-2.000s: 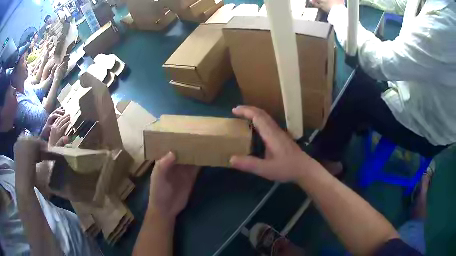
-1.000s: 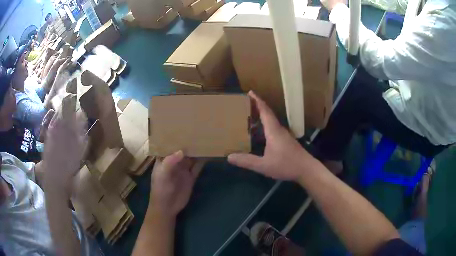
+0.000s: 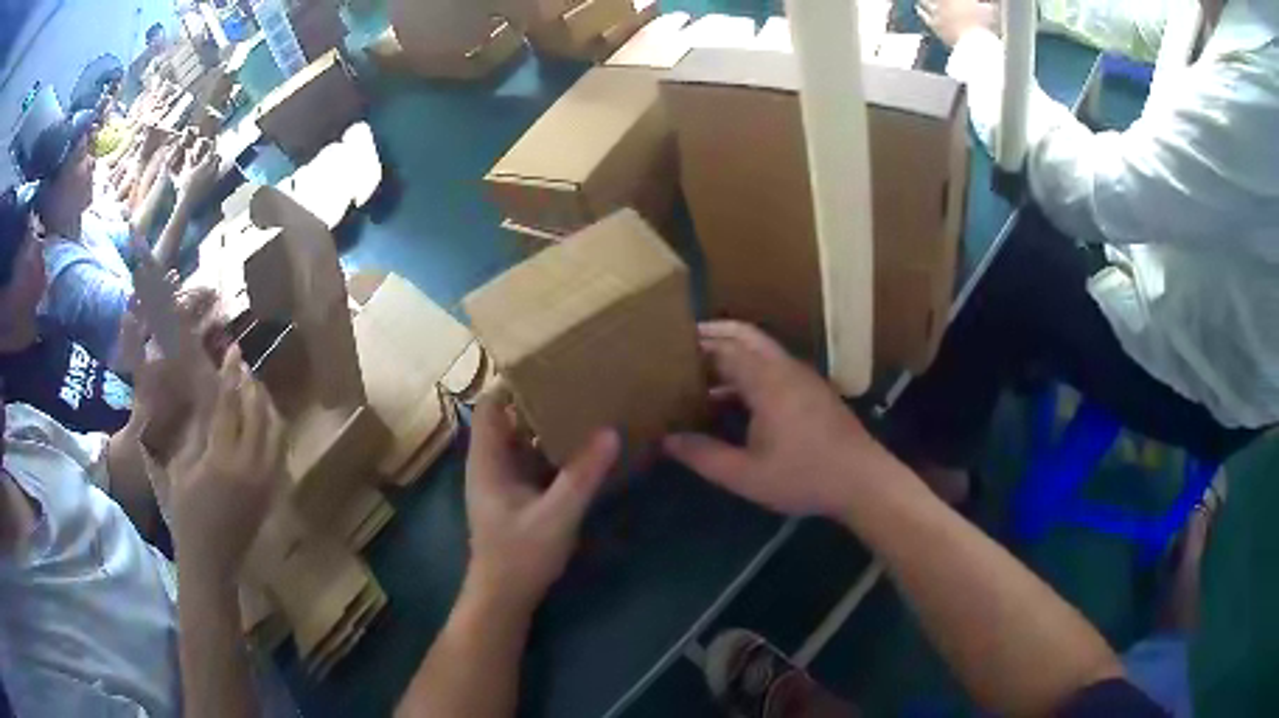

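A closed brown folded mailer box (image 3: 596,337) is held tilted above the green table, in the middle of the view. My left hand (image 3: 533,498) grips its lower left part, with the thumb on the near face and the fingers behind the left edge. My right hand (image 3: 779,428) is at its right side, fingertips at the right edge and thumb near the lower right corner. The underside of the box is hidden.
Stacked finished boxes (image 3: 596,147) and a large upright carton (image 3: 814,211) stand beyond, beside a pale post (image 3: 837,197). Flat box blanks (image 3: 407,358) lie left. Neighbours sit at left; a person in white sits right near a blue stool (image 3: 1108,477).
The held box has turned from level, with its broad face towards me, to tilted, with a narrow end and side showing. My left hand has shifted right and regripped it.
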